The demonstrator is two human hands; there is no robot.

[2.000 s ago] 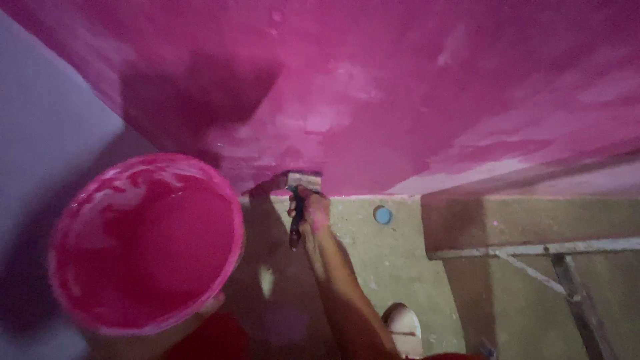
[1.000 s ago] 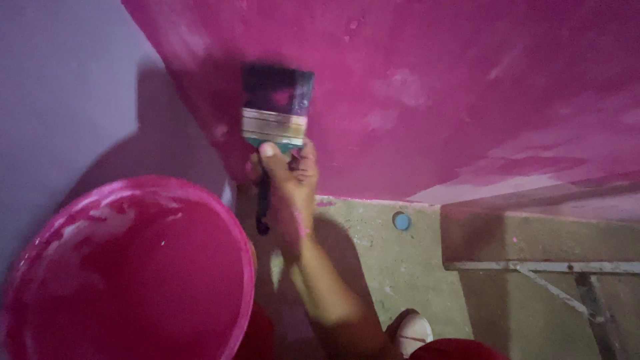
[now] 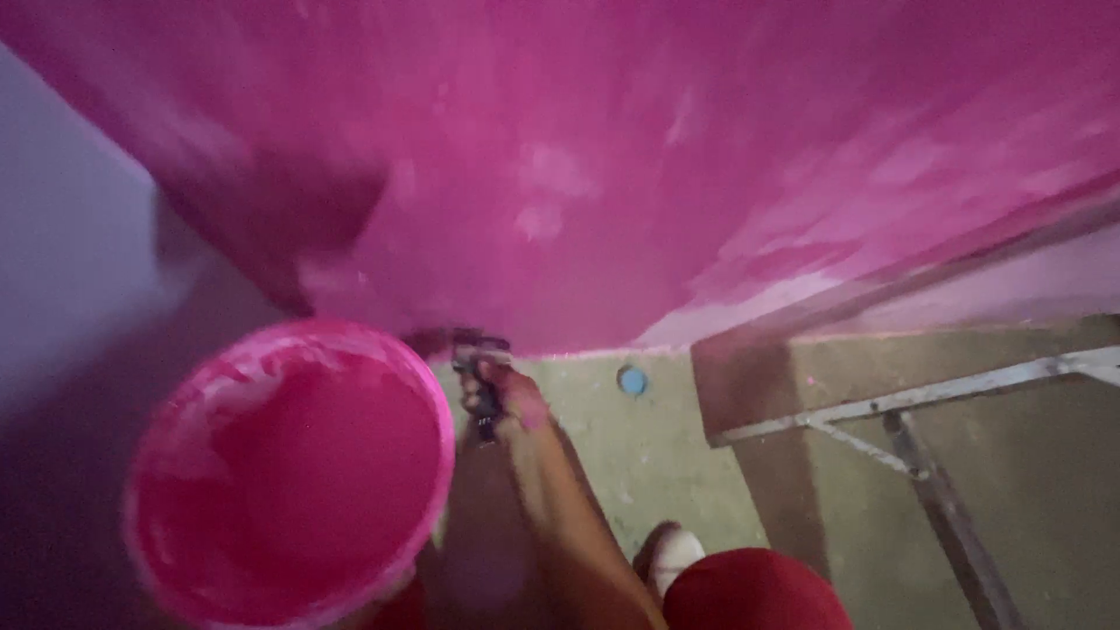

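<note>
My right hand (image 3: 503, 394), with pink paint on its skin, grips a wide paintbrush (image 3: 481, 350) low down, where the pink-painted wall (image 3: 560, 201) meets the floor. The brush's bristles are blurred against the bottom of the wall. To the left of that hand is a bucket (image 3: 446, 437) of bright pink paint, its inner side streaked with paint. Of my left hand only a small, dim part (image 3: 402, 582) shows at the bucket's lower right side; its fingers are mostly hidden, so its grip cannot be made out.
A pale side wall (image 3: 79, 201) meets the pink wall at the left. On the floor (image 3: 612, 455) lies a round blue object (image 3: 632, 380). A paint-marked frame (image 3: 962, 385) with a leg stands at the right. A shoe (image 3: 675, 553) and a red-clothed knee (image 3: 757, 595) show at the bottom.
One second ago the brush was higher on the pink wall with its bristles upward; my right hand has since brought it down to the wall's foot. The view has shifted.
</note>
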